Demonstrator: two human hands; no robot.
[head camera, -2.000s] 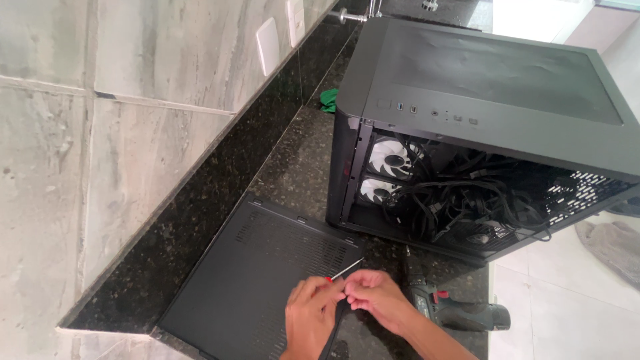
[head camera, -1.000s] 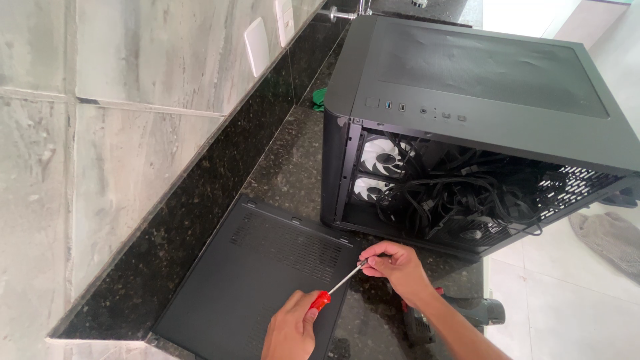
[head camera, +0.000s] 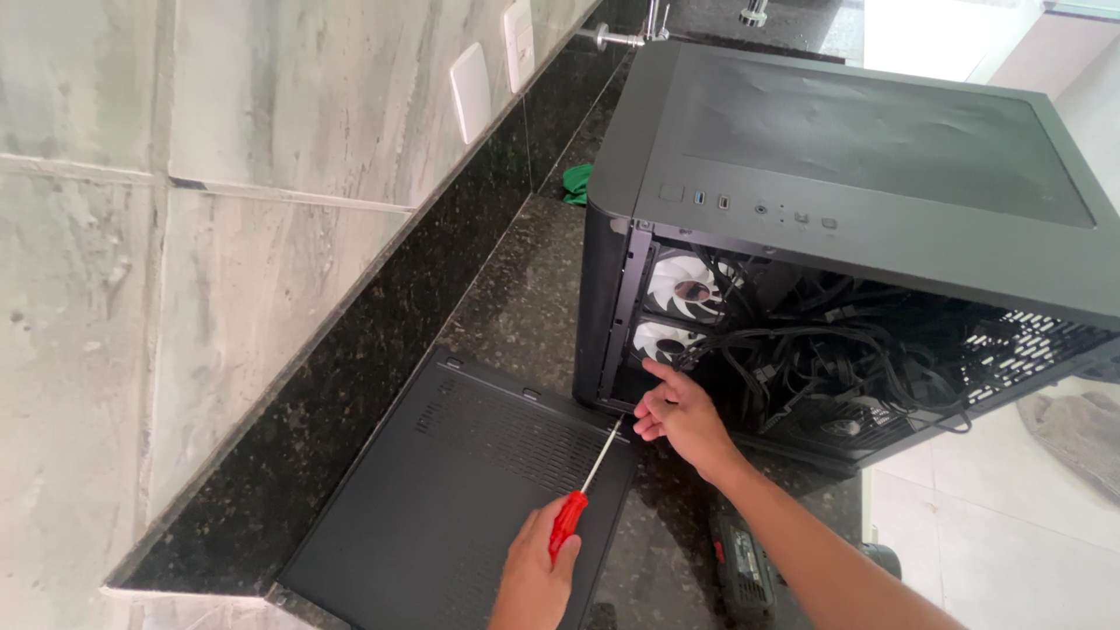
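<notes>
My left hand (head camera: 535, 560) is closed around the red handle of a screwdriver (head camera: 569, 523), whose shaft points up toward the lower front corner of a black computer case (head camera: 604, 306). My right hand (head camera: 682, 416) is beside the screwdriver's tip, index finger stretched toward the lower white case fan (head camera: 665, 341); its other fingers are partly curled, and no held object shows. The case's side is uncovered, with black cables (head camera: 822, 350) bundled inside. A black vented side panel (head camera: 402, 516) lies flat under my left hand.
A power tool (head camera: 744, 569), partly hidden by my right forearm, lies on the dark granite countertop (head camera: 516, 297). Green cloth (head camera: 577, 184) is behind the case. A tiled wall (head camera: 289, 114) with white socket plates (head camera: 471, 92) borders the left side, and a metal valve (head camera: 612, 38) juts out at the top.
My hands were together at the screwdriver's tip; my right hand has moved away from it toward the open case. The screwdriver, still in my left hand, has its tip closer to the case.
</notes>
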